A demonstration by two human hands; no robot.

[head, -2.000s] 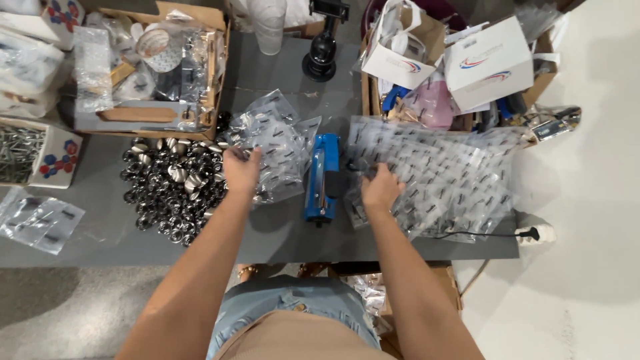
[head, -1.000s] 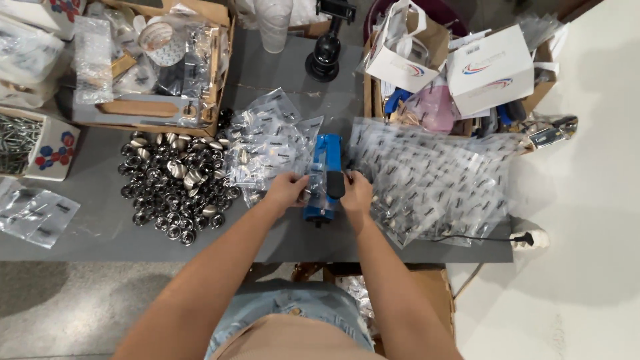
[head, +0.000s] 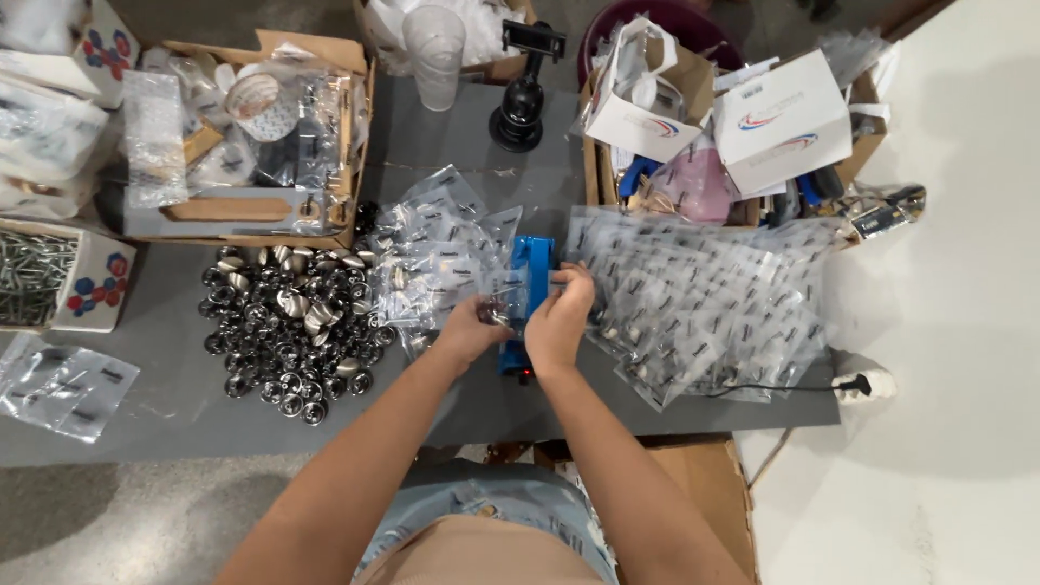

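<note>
A blue hand-press impulse bag sealer [head: 536, 264] stands at the middle of the grey table, a red light showing at its near end. My left hand [head: 475, 329] holds a small clear plastic bag [head: 505, 294] by the sealer's left side, its edge at the sealer. My right hand [head: 562, 317] lies over the sealer's right side, fingers curled; what they grip is partly hidden. Left of the sealer is a pile of small printed bags [head: 431, 260], beside a heap of round metal knobs [head: 296, 325]. Many filled bags [head: 691, 301] lie overlapping on the right.
An open carton of packaged parts [head: 357, 162] stands back left, near a box of screws [head: 97, 284]. Behind the sealer are a black phone stand [head: 517, 114] and a plastic cup [head: 436, 61]. White boxes [head: 784, 122] sit back right; a black cable [head: 780, 388] runs to the right edge.
Both hands were apart two seconds ago, the left at the bag pile and the right by the bags on the right. They came together at the sealer and are still there.
</note>
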